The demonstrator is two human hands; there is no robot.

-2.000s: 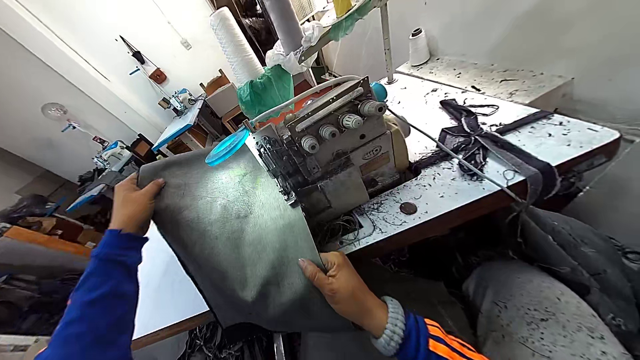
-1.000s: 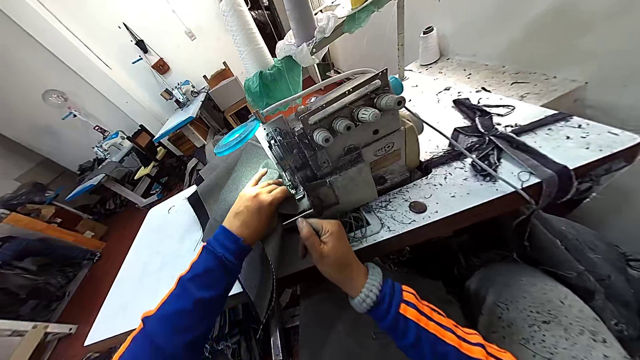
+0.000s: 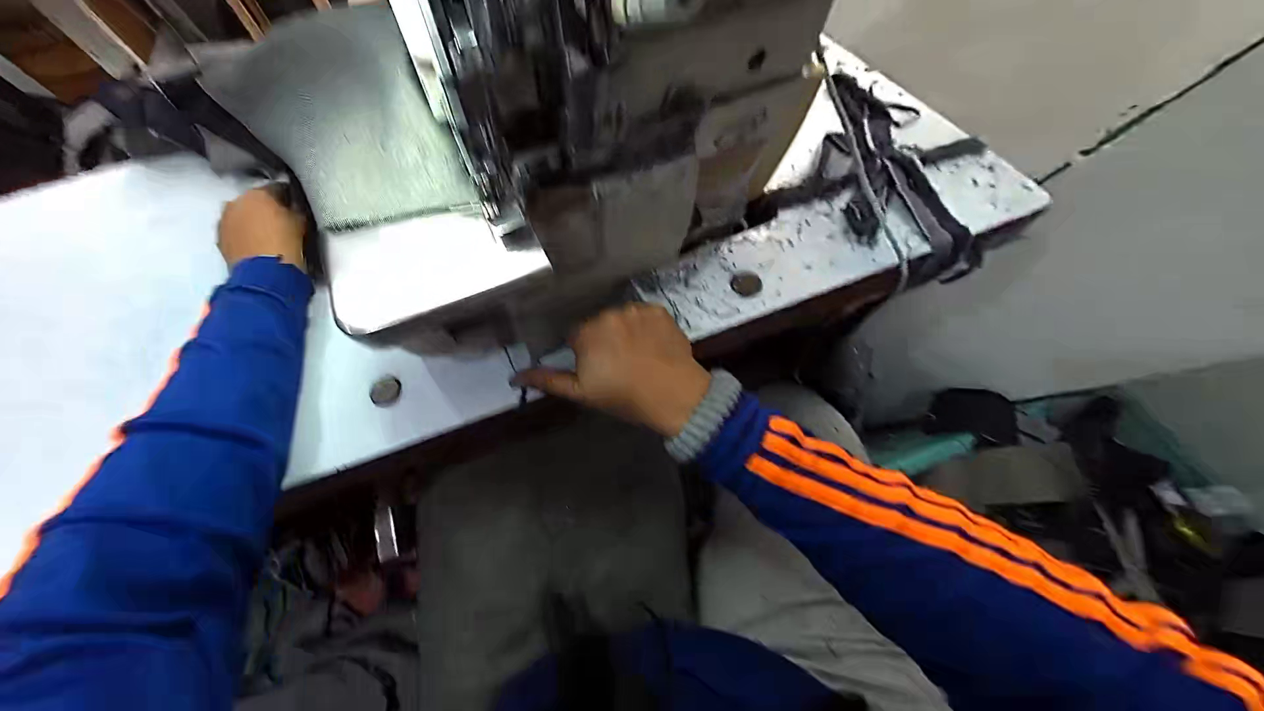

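A grey fabric panel (image 3: 346,118) lies at the left side of an overlock sewing machine (image 3: 612,148), its near edge at the presser foot and bed. Beside the panel's dark left edge is my left hand (image 3: 262,229), closed around dark material that is partly hidden and blurred. My right hand (image 3: 637,363) rests at the table's front edge below the machine, thumb pointing left near a dark thread; its fingers are partly hidden, so whether it holds anything is unclear.
The white sewing table (image 3: 395,434) has a dark front edge and lint at the right. Dark fabric strips (image 3: 899,188) lie on its right part. A wall (image 3: 1136,197) rises at the right. Piled scraps (image 3: 1066,464) lie low at the right, and more cloth is below the table at the left.
The view has tilted down toward my lap. My hands, close together at the machine a second ago, are now apart, the left beyond the machine bed's left side and the right at the table's front edge.
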